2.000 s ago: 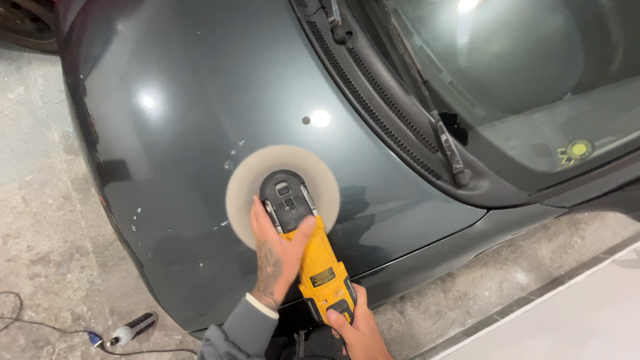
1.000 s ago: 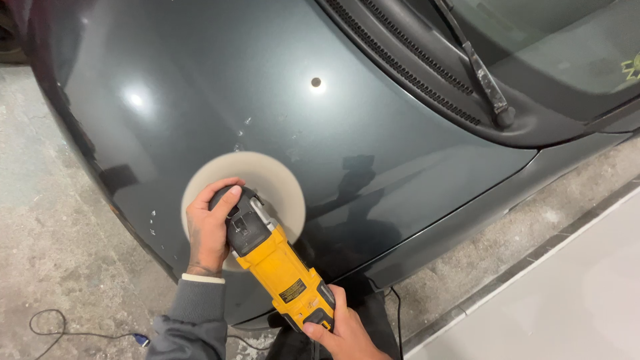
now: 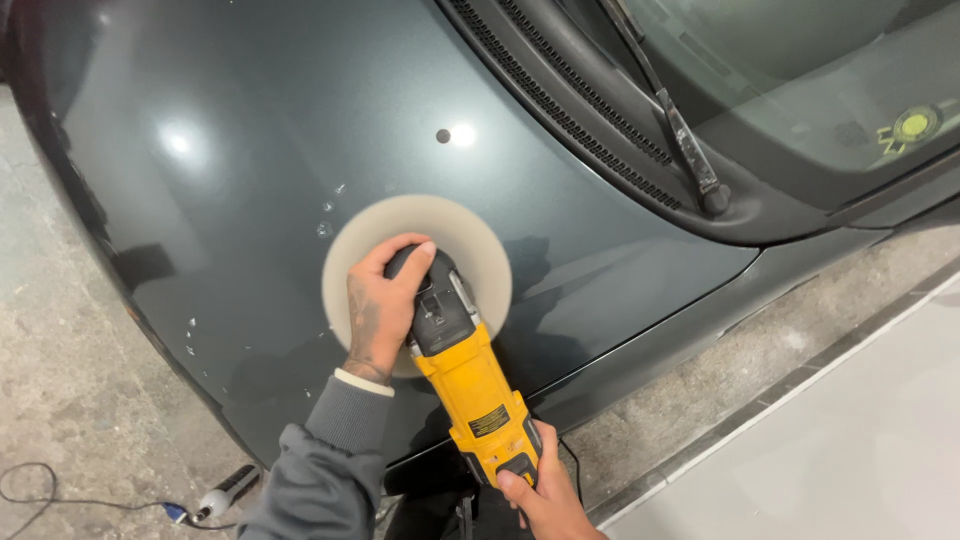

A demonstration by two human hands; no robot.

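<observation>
A yellow and black rotary polisher (image 3: 472, 382) lies with its round pale pad (image 3: 480, 247) on the dark grey car hood (image 3: 300, 112); the pad looks blurred. My left hand (image 3: 386, 300) is wrapped over the polisher's black head, thumb on top. My right hand (image 3: 544, 484) grips the rear end of the yellow body, thumb near the black part. White spots mark the hood left of the pad, and a small dark round spot (image 3: 443, 136) is above it.
Right of the hood are the black cowl grille (image 3: 585, 112), a wiper arm (image 3: 686, 146) and the windshield (image 3: 787, 75). On the concrete floor (image 3: 75, 322) at lower left lie a bottle (image 3: 225, 493) and a cable (image 3: 97, 502). A pale surface (image 3: 825, 427) fills the lower right.
The polisher has moved on the hood with both hands on it. My left hand, lower on the black head two seconds ago, now wraps over its top. The view has shifted.
</observation>
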